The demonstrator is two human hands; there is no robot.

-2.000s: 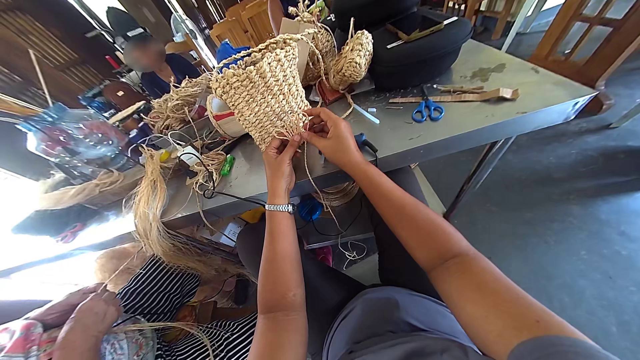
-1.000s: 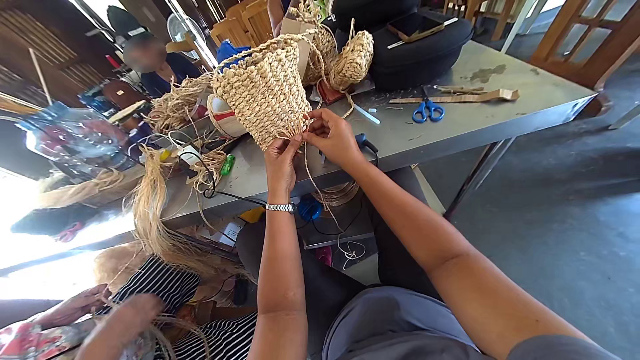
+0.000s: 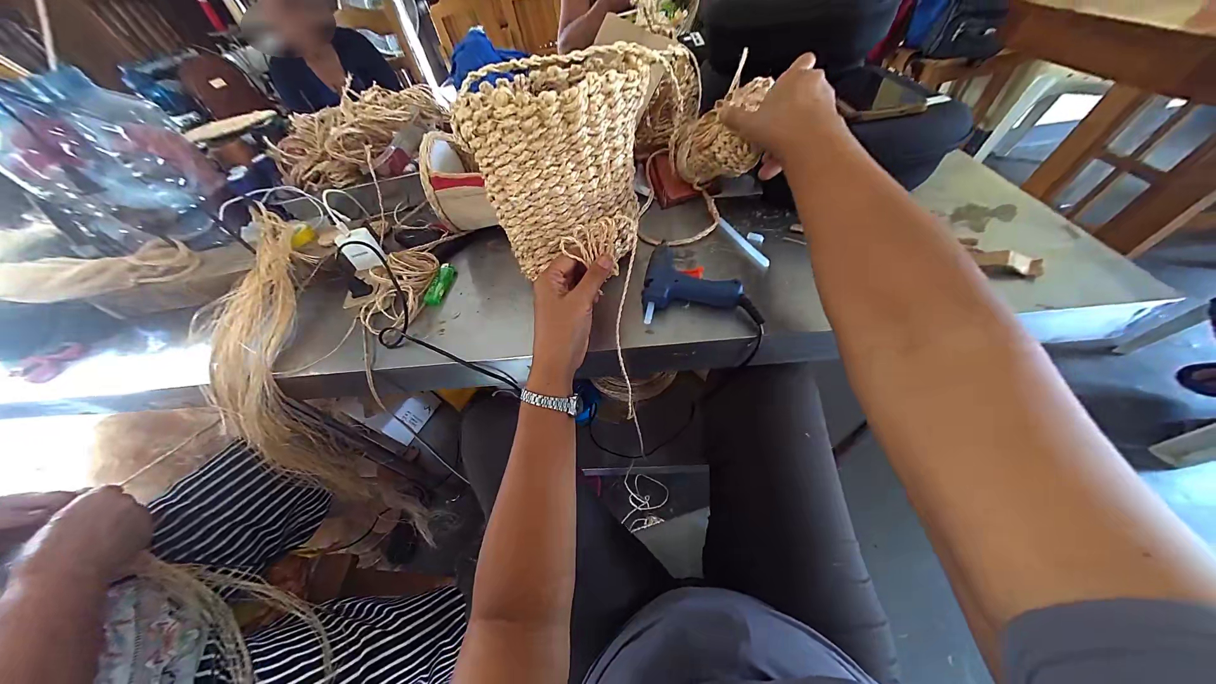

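Note:
A large woven natural-fibre basket [image 3: 560, 157] is tilted over the metal table's front part. My left hand [image 3: 568, 290], with a metal-band watch on the wrist, pinches the loose strand ends at its narrow lower end. My right hand [image 3: 784, 114] is stretched out to the right, at a coiled bundle of braided cord [image 3: 724, 142]; its fingers are partly hidden, so a grip on the bundle cannot be told. A thin cord hangs from the basket past the table edge. A blue hot glue gun [image 3: 693, 288] lies on the table just right of my left hand.
Translucent glue sticks [image 3: 744, 243], a green lighter-like item [image 3: 440, 284] and a white plug adapter [image 3: 361, 249] with cables lie on the metal table [image 3: 484, 328]. Loose fibre [image 3: 252, 332] hangs over its edge. A co-worker's hands [image 3: 81, 532] hold fibre at lower left. A black case stands behind right.
My right hand has left the basket's lower end and reached right to the cord bundle. My left hand stays at the basket. The view has shifted somewhat.

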